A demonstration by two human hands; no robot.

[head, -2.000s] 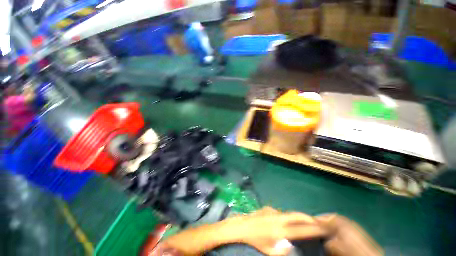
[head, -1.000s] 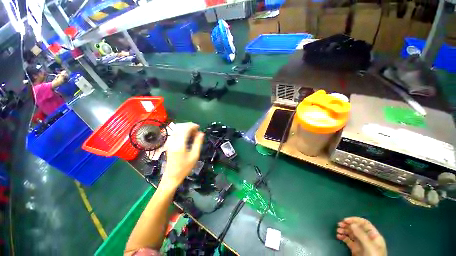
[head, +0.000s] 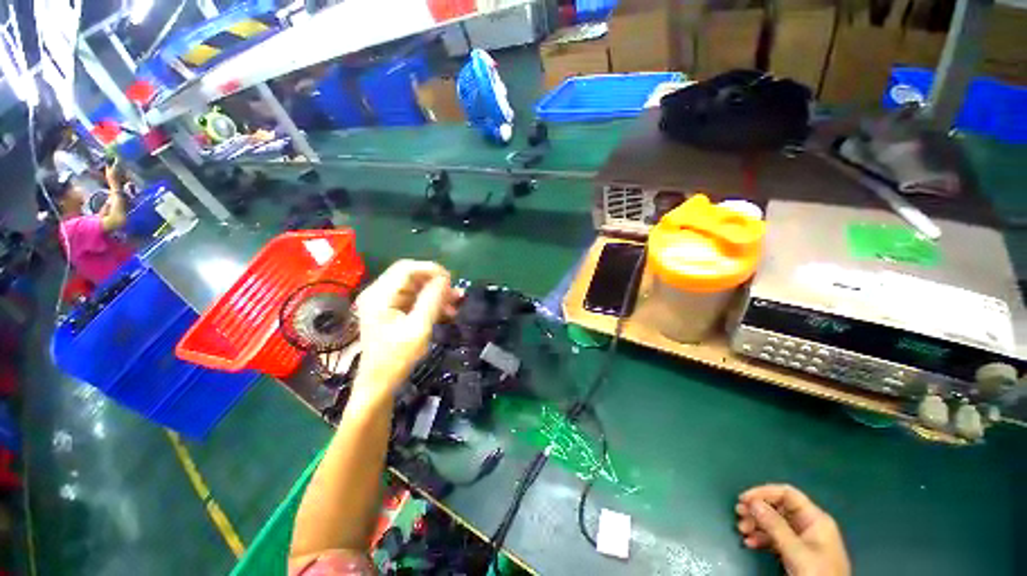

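My left hand (head: 403, 313) is raised over the left part of a tangled pile of black power adapters (head: 467, 388); its fingers are bent and I cannot tell whether they hold anything. My right hand (head: 794, 527) is low over the bench at the lower right, fingers curled and apart, holding nothing visible. A small white test socket (head: 614, 533) on a black lead lies on the bench between my hands. Black cords run beside the green film (head: 577, 444). The silver tester (head: 890, 304) stands at right, with cream terminals (head: 966, 419) at its front corner.
A shaker bottle with orange lid (head: 704, 264) and a smartphone (head: 614, 277) stand and lie on the wooden board. A red basket (head: 276, 298) and small fan (head: 321, 321) are left of the pile. Blue bins (head: 146, 349) stand beyond the bench edge. A person in pink (head: 96, 239) is far left.
Over the last second my left hand has stayed above the pile, its fingers drawn closer together. The view has shifted slightly. Two seconds ago both hands were together at the bottom; they are now apart.
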